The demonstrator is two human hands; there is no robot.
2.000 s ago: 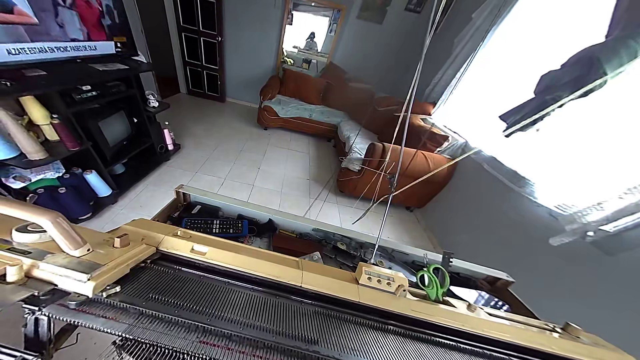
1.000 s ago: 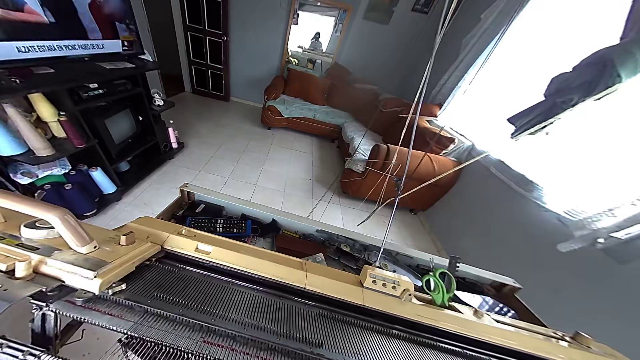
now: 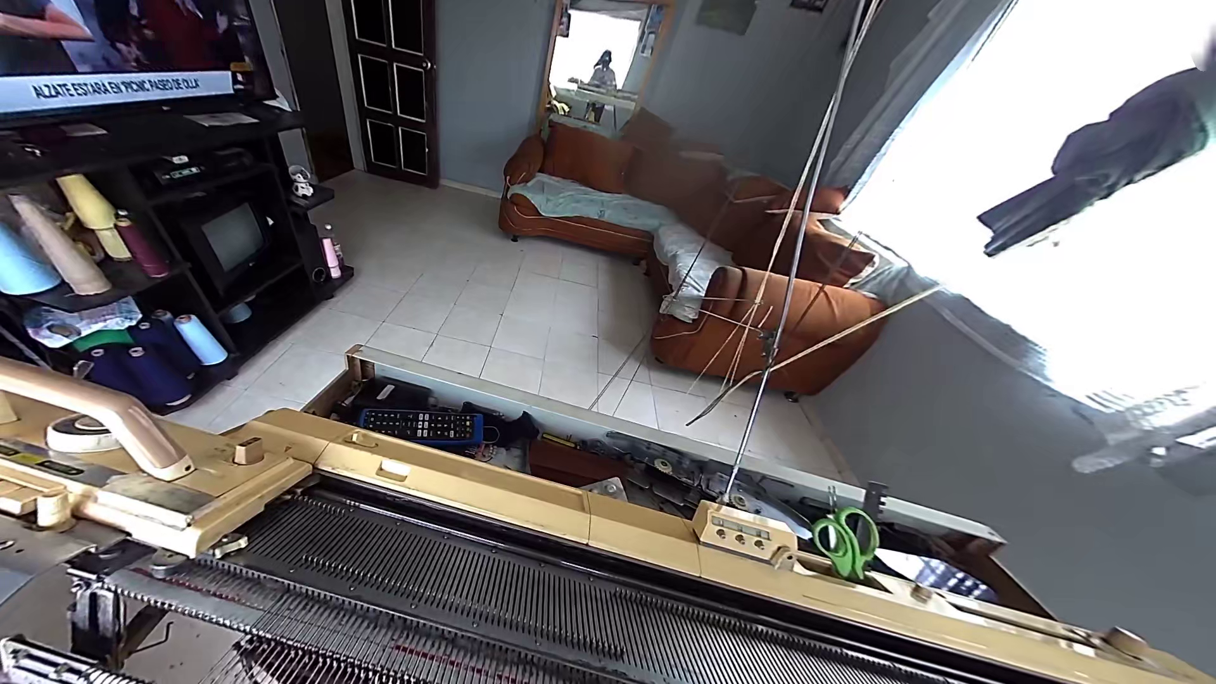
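Observation:
Neither of my hands shows in the head view. A beige knitting machine [image 3: 456, 473] runs across the lower part, with its dark needle bed [image 3: 427, 579] below the beige rail. Its carriage [image 3: 142, 484], with a curved handle [image 3: 104, 404], sits at the left end. From a beige tension unit [image 3: 746, 532] rises a thin metal yarn mast [image 3: 760, 399], with several pale strands around it. Green-handled scissors [image 3: 845, 543] stand upright behind the rail, just right of the unit.
Behind the machine lies a long tray [image 3: 532, 391] holding a remote control [image 3: 423, 427] and tools. Yarn cones [image 3: 95, 214] fill a black shelf [image 3: 285, 171] at the left, under a television [image 3: 123, 57]. Beyond the tiled floor stands an orange sofa [image 3: 779, 332]; a bright window is at the right.

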